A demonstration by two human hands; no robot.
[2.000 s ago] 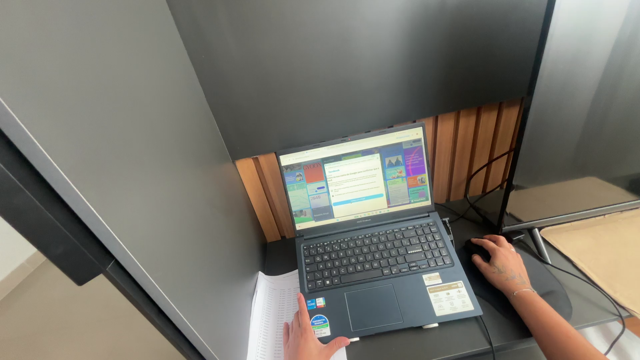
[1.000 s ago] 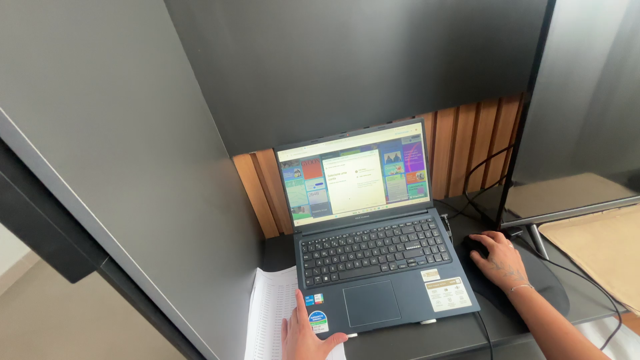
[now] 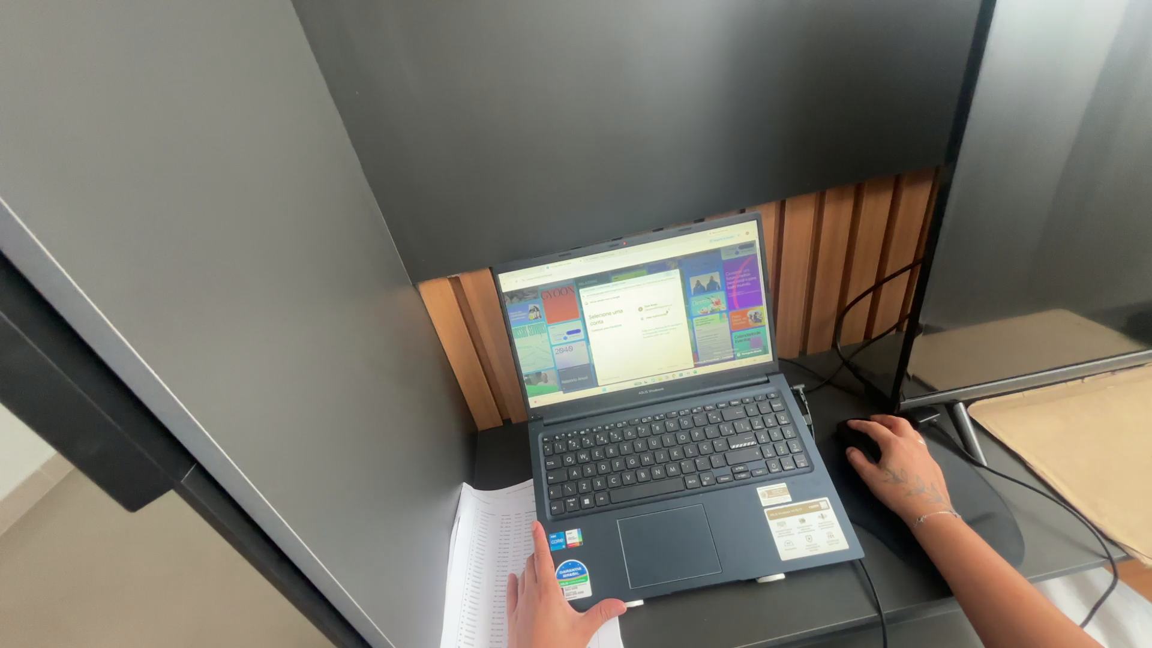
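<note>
A dark blue laptop (image 3: 666,531) stands open on the dark desk, its lit screen (image 3: 639,324) showing a pale dialog over colourful tiles. My left hand (image 3: 549,594) rests at the laptop's front left corner, thumb and fingers spread along its edge, over printed sheets of paper (image 3: 486,549) that lie partly under the laptop. To the right of the laptop, my right hand (image 3: 900,468) lies over a black computer mouse (image 3: 862,439) on a dark mouse pad (image 3: 981,522). The hand covers much of the mouse.
A large black-framed screen (image 3: 1035,198) stands on the right, with a beige mat (image 3: 1080,441) before it. Black cables (image 3: 1053,495) run across the desk. A grey panel (image 3: 225,270) rises at left; a dark cabinet front (image 3: 630,108) and wooden slats (image 3: 828,261) are behind the laptop.
The dialog on the laptop screen shows different content than two seconds ago, when a blue bar was in it. Both hands have stayed in about the same places.
</note>
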